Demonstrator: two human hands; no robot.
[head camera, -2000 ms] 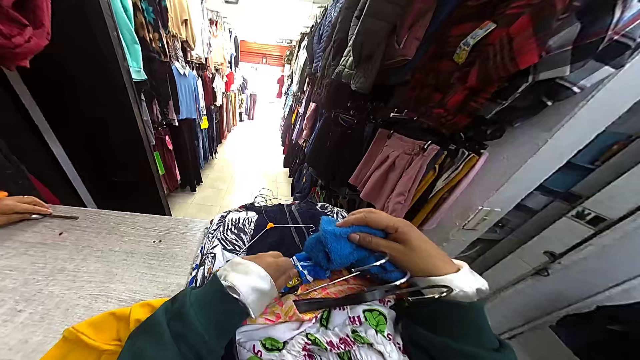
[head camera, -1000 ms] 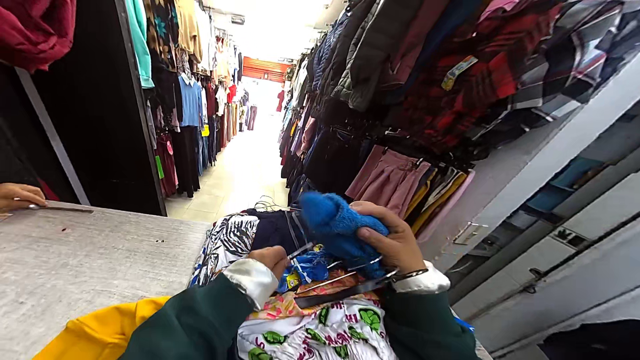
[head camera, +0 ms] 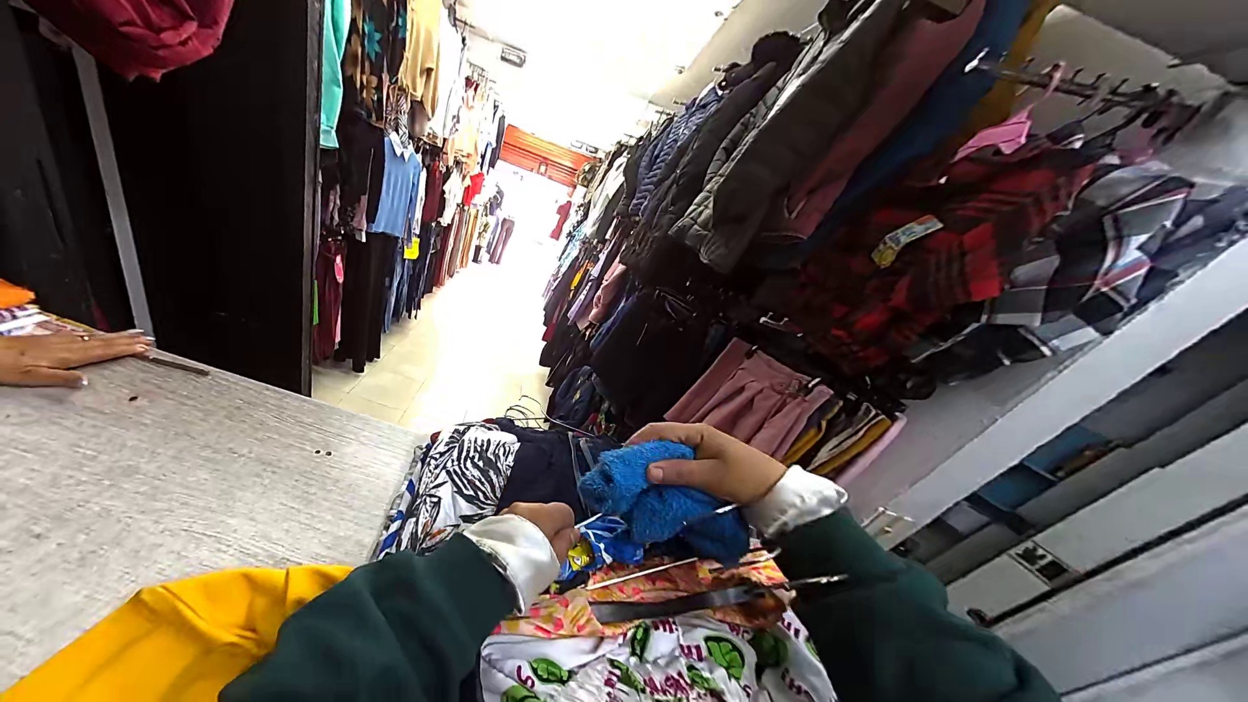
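Note:
My right hand (head camera: 717, 460) grips a fuzzy blue fabric piece (head camera: 668, 512) above a stack of folded clothes. My left hand (head camera: 546, 522) is closed at the edge of a blue patterned item with a yellow spot (head camera: 597, 548), just left of the fuzzy fabric; its fingertips are partly hidden. Beneath lie an orange floral cloth (head camera: 556, 616), a white garment with green leaf prints (head camera: 653, 663), a black-and-white patterned garment (head camera: 468, 478) and a dark navy one (head camera: 541, 468). Metal hanger wires and a dark strap (head camera: 673, 604) lie across the pile.
A grey wood-look counter (head camera: 195, 468) is at left, where another person's hand (head camera: 73, 357) rests near a thin dark stick. Yellow fabric (head camera: 185, 624) lies by my left sleeve. Clothes racks flank a tiled aisle (head camera: 468, 331). Pink shorts (head camera: 756, 395) hang at right, beside a white drawer unit (head camera: 1102, 526).
The fuzzy blue fabric in my right hand has shifted and changed shape, now bunched lower than one second ago. The other person's hand now lies flatter on the counter.

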